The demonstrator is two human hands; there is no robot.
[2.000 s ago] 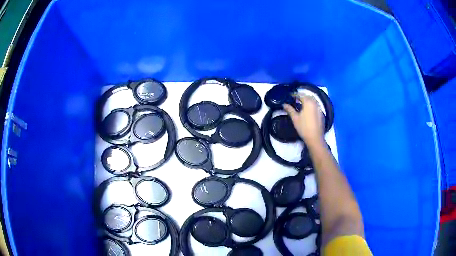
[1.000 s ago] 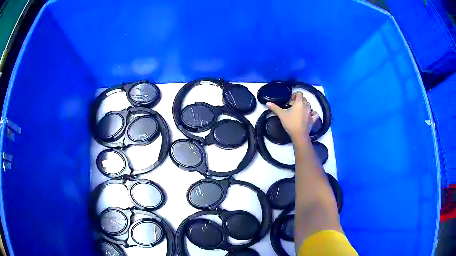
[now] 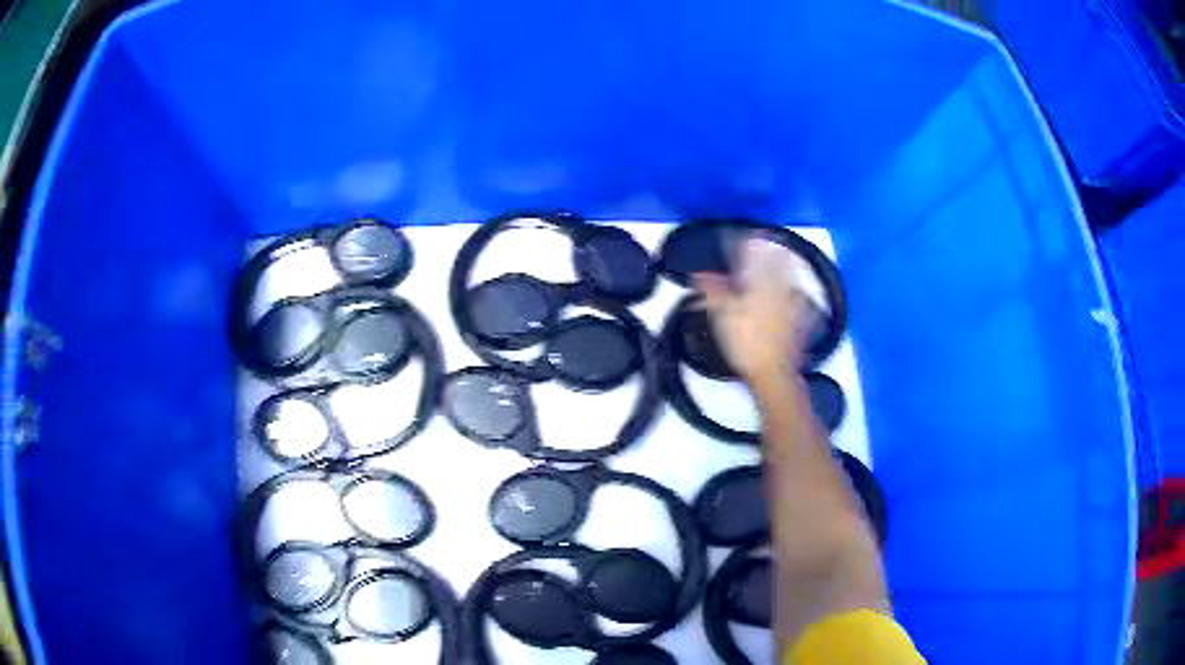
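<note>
Black over-ear headphones (image 3: 591, 351) lie in interlocked groups on a white sheet (image 3: 455, 520) inside a large blue bin (image 3: 520, 117). My right hand (image 3: 756, 292), bare and blurred, reaches in from the lower right. Its fingers are over the headphones at the far right corner, beside an ear cup (image 3: 695, 250). The blur hides whether the fingers grip anything. My forearm covers part of the headphones below. My left hand is out of the picture.
The blue bin walls surround the layer, with the right wall (image 3: 988, 325) beside my arm. Another blue container (image 3: 1092, 91) stands outside at the upper right. A red object (image 3: 1166, 526) shows at the right edge.
The headphones at the far right corner have shifted slightly left in the picture. My right hand moved left with them from the first frame, stays over them, and is now more blurred.
</note>
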